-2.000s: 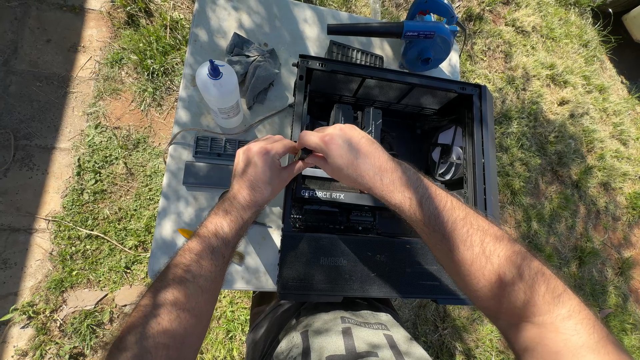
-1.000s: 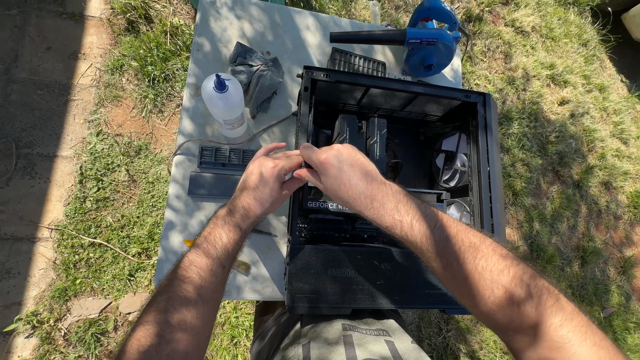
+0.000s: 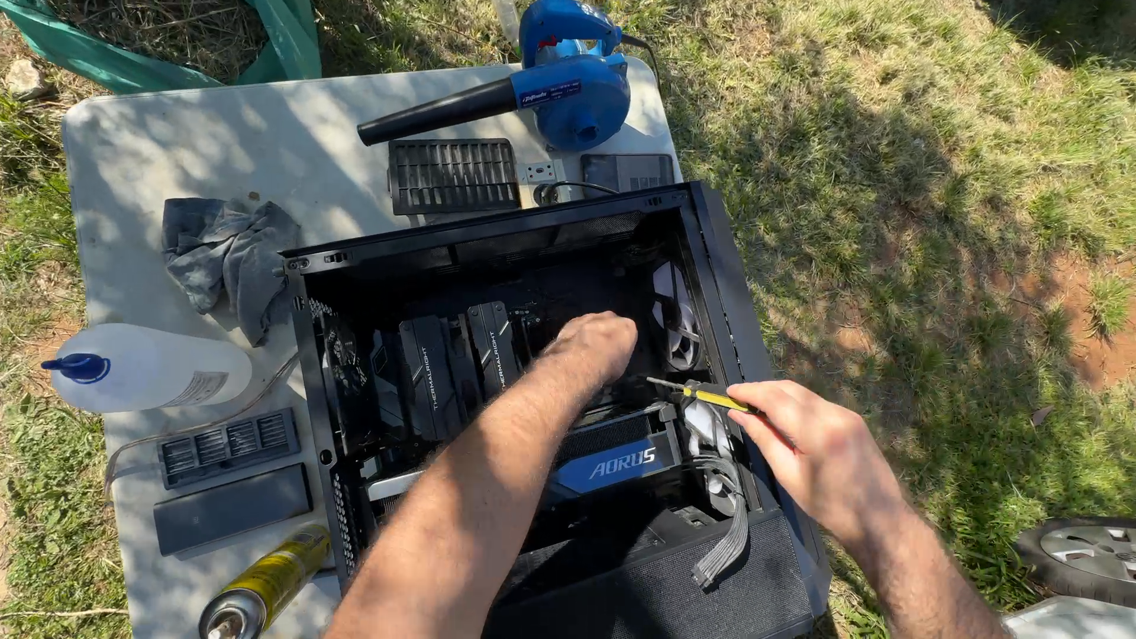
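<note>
An open black computer case [image 3: 719, 293] lies on its side on the table. My left hand [image 3: 599, 344] reaches inside it, beside the twin-tower Thermalright CPU cooler [image 3: 426, 377] and above the Aorus graphics card [image 3: 621, 461]; its fingertips are hidden, so I cannot tell what it touches. Over the case's right edge, my right hand [image 3: 803, 439] holds a screwdriver [image 3: 717, 398] with a yellow and black handle, its shaft pointing left toward the left hand. A grey power cable [image 3: 729, 537] hangs loose over the lower shroud, its connector end free. White fans [image 3: 676, 315] sit along the case's right side.
A blue electric blower [image 3: 577, 98] and a slotted black cover [image 3: 453, 176] lie behind the case. To the left are a grey cloth [image 3: 232, 257], a squeeze bottle [image 3: 160, 366], a vent panel [image 3: 229, 446], a dark flat panel [image 3: 232, 508] and a yellow spray can [image 3: 271, 577].
My hands, together at the case's left part before, are now apart. The left one is deeper inside; the right one has moved right and now shows a screwdriver. The view has shifted.
</note>
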